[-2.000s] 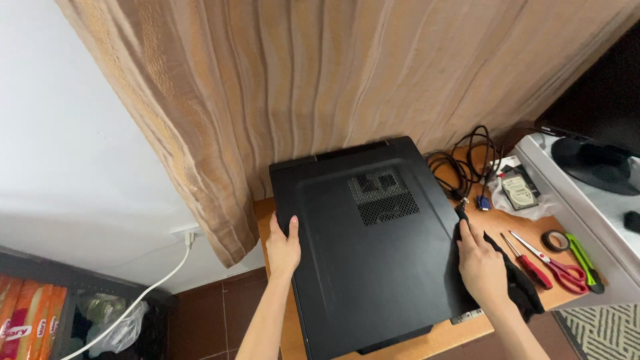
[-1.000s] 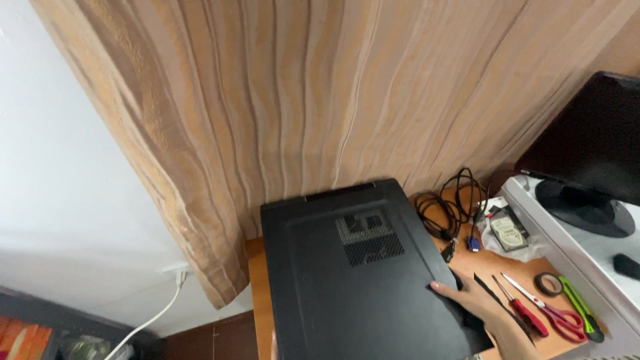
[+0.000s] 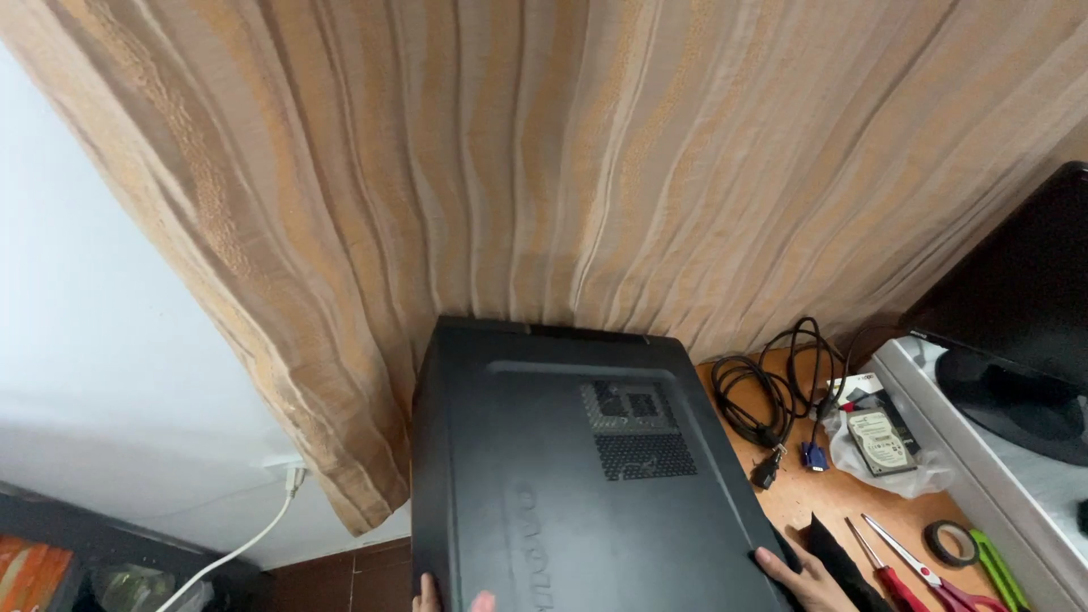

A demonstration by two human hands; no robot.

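A black computer case (image 3: 561, 510) lies on its side on the wooden table, its vented side panel facing up. At its lower left edge, the fingertips of my left hand (image 3: 450, 597) touch the side and top; the rest of that hand is cut off by the frame. My right hand (image 3: 803, 580) grips the right edge, its thumb on the panel rim and its fingers partly hidden. Beside that hand lies a black cloth (image 3: 837, 557). A red-handled screwdriver (image 3: 892, 586), red-handled scissors (image 3: 935, 578), a roll of black tape (image 3: 950, 543) and a green cutter (image 3: 996, 569) lie farther right.
Black cables (image 3: 752, 399) with a blue VGA plug (image 3: 813, 456) lie behind a hard drive (image 3: 881, 442) on plastic wrap. A monitor (image 3: 1011, 297) stands at the right. A curtain (image 3: 544, 170) hangs against the case's far side; a white cord (image 3: 238, 552) runs at the left.
My left hand, on the panel's left edge two seconds ago and out of sight one second ago, shows again at the lower left. The view has tilted upward. My right hand remains at the right edge.
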